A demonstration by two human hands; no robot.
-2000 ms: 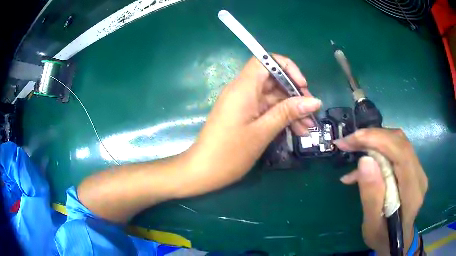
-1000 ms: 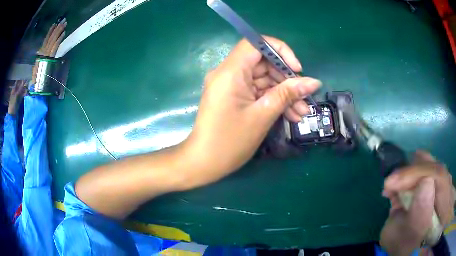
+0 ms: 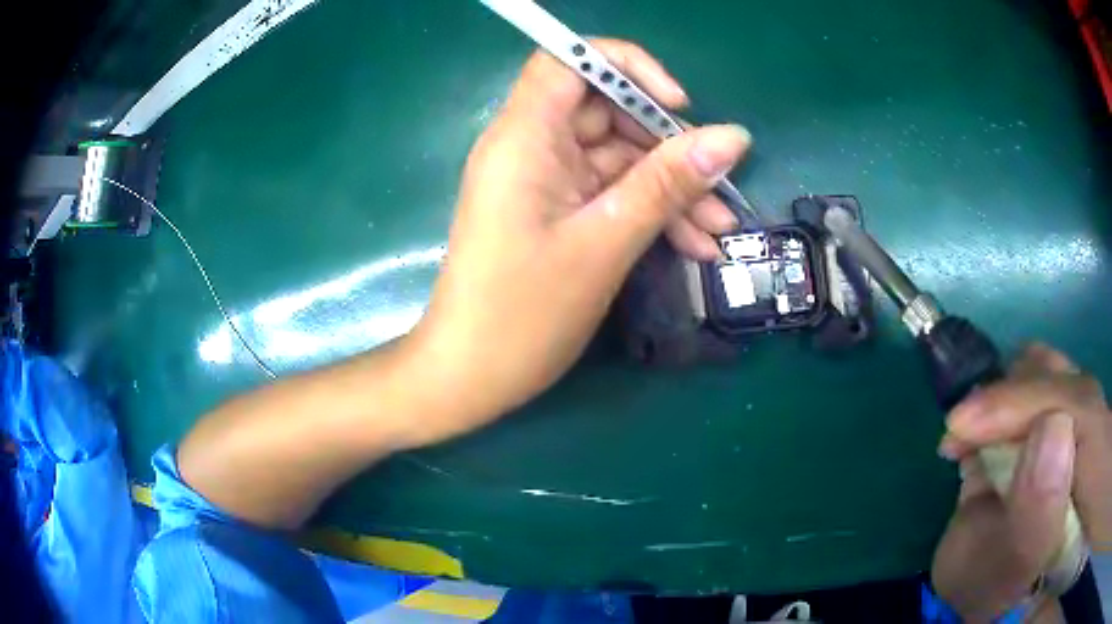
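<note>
My left hand (image 3: 555, 226) holds silver tweezers (image 3: 610, 83) with a row of holes. Their tips point down at the upper edge of a smartwatch case (image 3: 766, 283). The open case shows white and silver parts and sits in a black holding fixture (image 3: 841, 217) on the green mat. My right hand (image 3: 1030, 469) is closed around the pale wrapped grip of a soldering iron (image 3: 917, 315). The iron's front end lies over the fixture's right part, right of the case; its tip is blurred. My left fingers hide part of the fixture's left side.
A solder spool (image 3: 98, 183) stands at the left on a dark bracket, its solder wire (image 3: 201, 265) curving across the green mat (image 3: 488, 536) toward my left forearm. A white strip (image 3: 207, 61) runs at upper left. Another person's blue sleeve (image 3: 55, 451) shows at the left edge. Yellow tape (image 3: 384, 551) lies along the near edge.
My right hand has turned the iron and drawn back to the right; its tip, earlier pointing up the mat, now lies over the fixture. Another person's hands appeared near the spool and are gone.
</note>
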